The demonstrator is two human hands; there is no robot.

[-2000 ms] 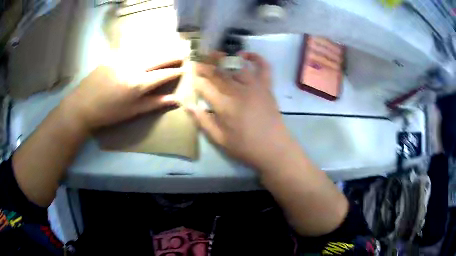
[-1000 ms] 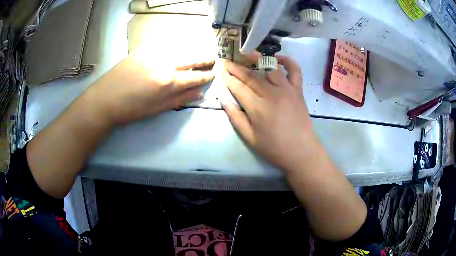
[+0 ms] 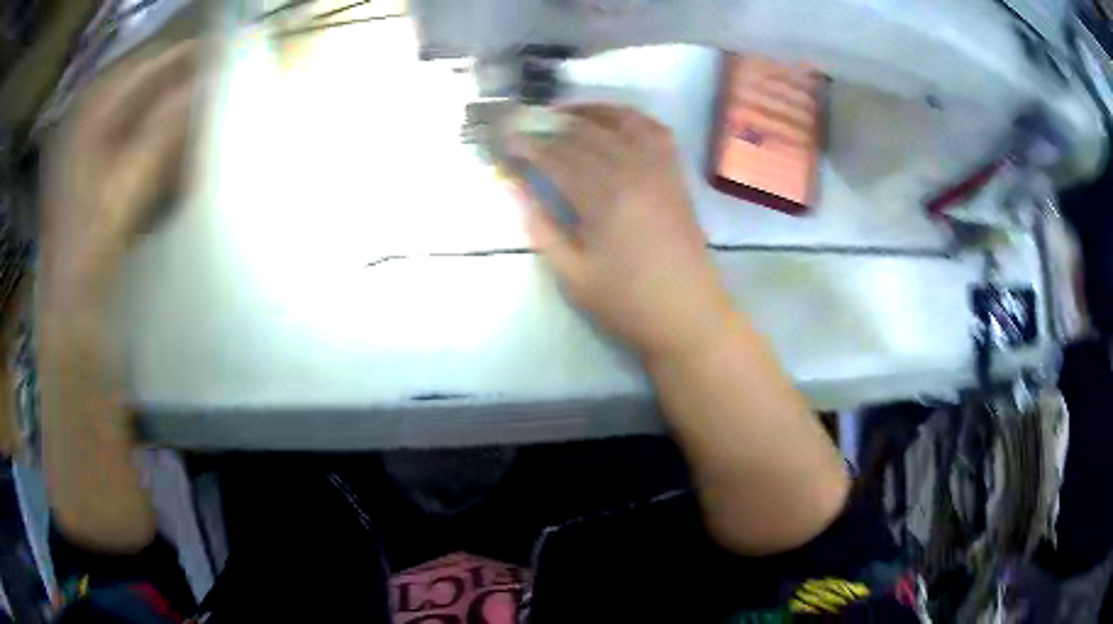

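Observation:
The white sewing machine head point(image 3: 732, 27) crosses the top of the blurred view. My right hand point(image 3: 604, 201) lies beside the presser foot area point(image 3: 488, 116), fingers bent near a whitish knob; whether it holds anything cannot be told. My left hand point(image 3: 134, 146) is at the far left of the table, over the place of the stacked brown pieces, strongly blurred; its grip cannot be told. Pale fabric point(image 3: 354, 73) lies behind and left of the needle, washed out by lamp glare. The needle tip is not visible.
A phone with a dark red edge point(image 3: 767, 134) lies right of my right hand. A dark red handled tool point(image 3: 970, 185) is at the table's far right. Hanging grey and tan layers point(image 3: 976, 488) are at the lower right. The white table's front edge point(image 3: 403, 421) runs below my hands.
My left hand has moved from beside the needle to the far left. My right hand stays near the foot. The fabric under the left hand is no longer distinct. The whole view has shifted.

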